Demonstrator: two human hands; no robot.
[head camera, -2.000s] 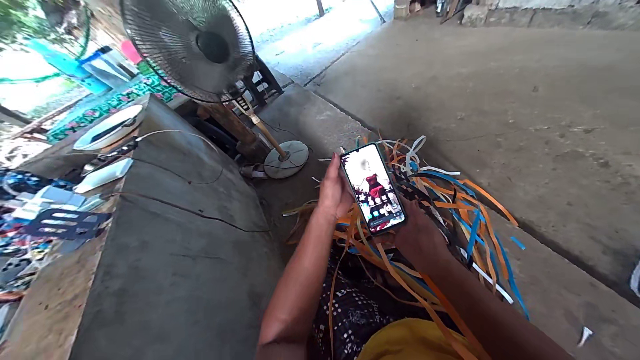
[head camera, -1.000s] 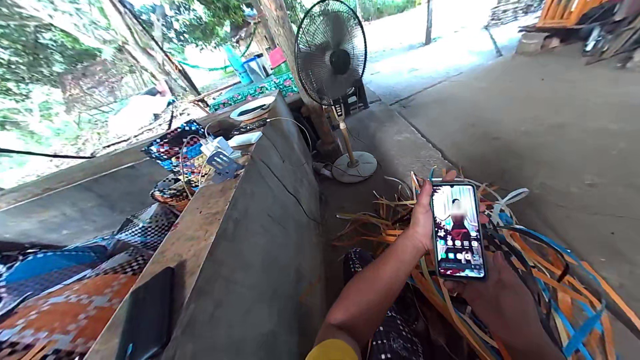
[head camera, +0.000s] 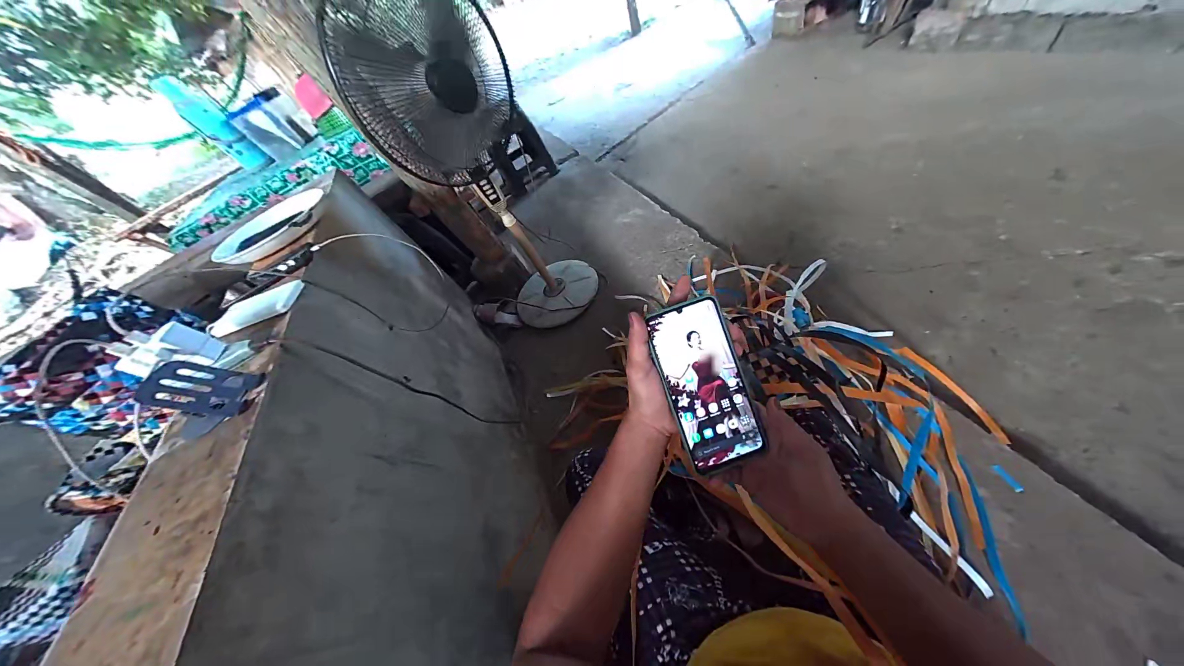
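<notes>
A smartphone with a lit screen showing a picture and app icons is held upright over my lap. My left hand grips its left edge, the fingers partly behind it. Around the lower right of the phone is my right hand, some of its fingers hidden behind the case. Under and beside both hands lies a loose bundle of orange, blue, white and black plastic weaving strips, partly woven into a dark checked piece. My patterned dark trousers show below.
A pedestal fan stands ahead on its round base. To the left runs a concrete low wall with cables, a white plate, a dark slotted plastic piece and white boxes on its ledge. Woven goods lie beyond it. Concrete floor extends to the right.
The view has swung left and back again. Both hands keep hold of the smartphone throughout, and its screen still shows the same picture with icons.
</notes>
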